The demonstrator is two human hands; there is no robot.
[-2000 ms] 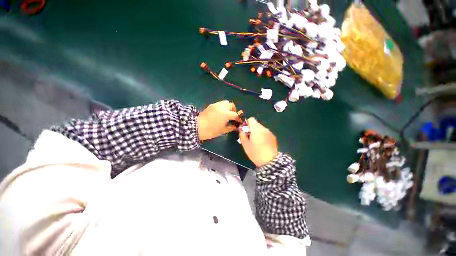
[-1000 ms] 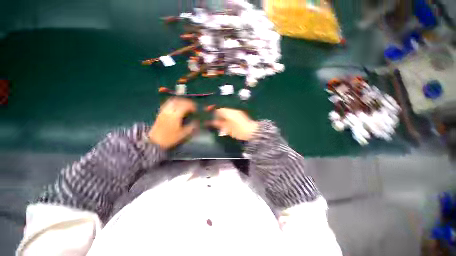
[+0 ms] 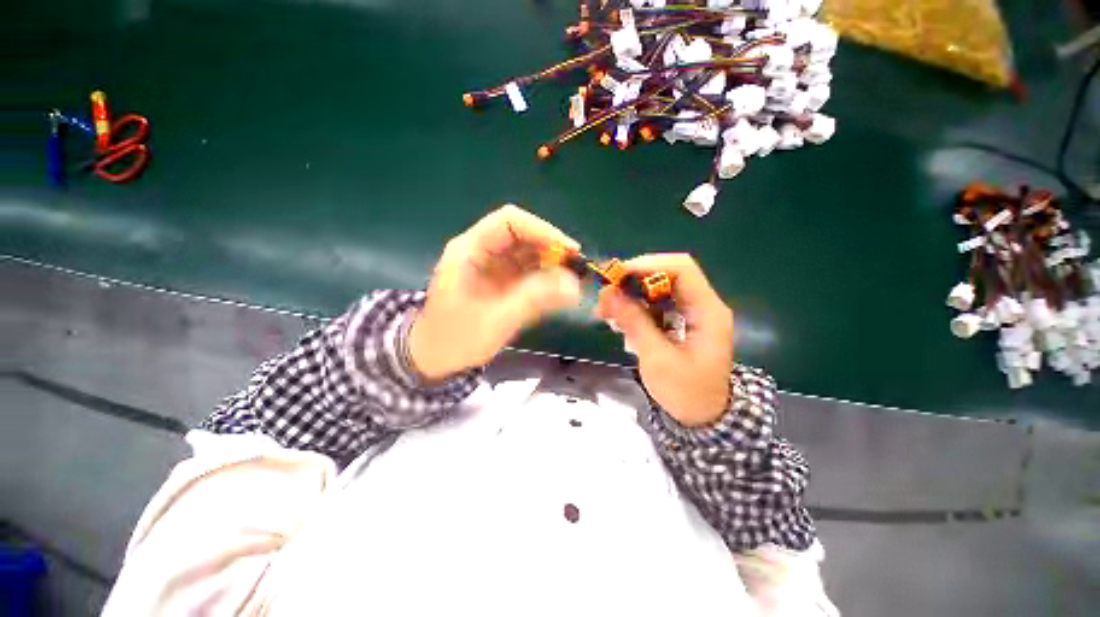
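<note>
My right hand [image 3: 690,338] holds wire harnesses near the front edge of the bench. Two orange connectors [image 3: 656,285] stick out between its thumb and fingers, with dark wires below them. My left hand [image 3: 483,295] is beside it on the left, its fingertips pinching an orange connector end [image 3: 557,254] with a dark part pointing at the right hand's connectors. The fingers hide most of these pieces. The main harness pile [image 3: 724,84] lies beyond the hands, orange ends left and white connectors right.
A smaller harness pile [image 3: 1025,283] lies at the right. A bag of small yellow parts [image 3: 929,36] is behind, at upper right. Scissors with red-orange loops [image 3: 121,150] and a blue-handled tool [image 3: 56,151] lie at the left. The bench's front edge runs just below the hands.
The loose harness that lay in front of the main pile is gone from there. Two orange connectors now show in my right hand. The view has shifted, bringing the scissors into sight.
</note>
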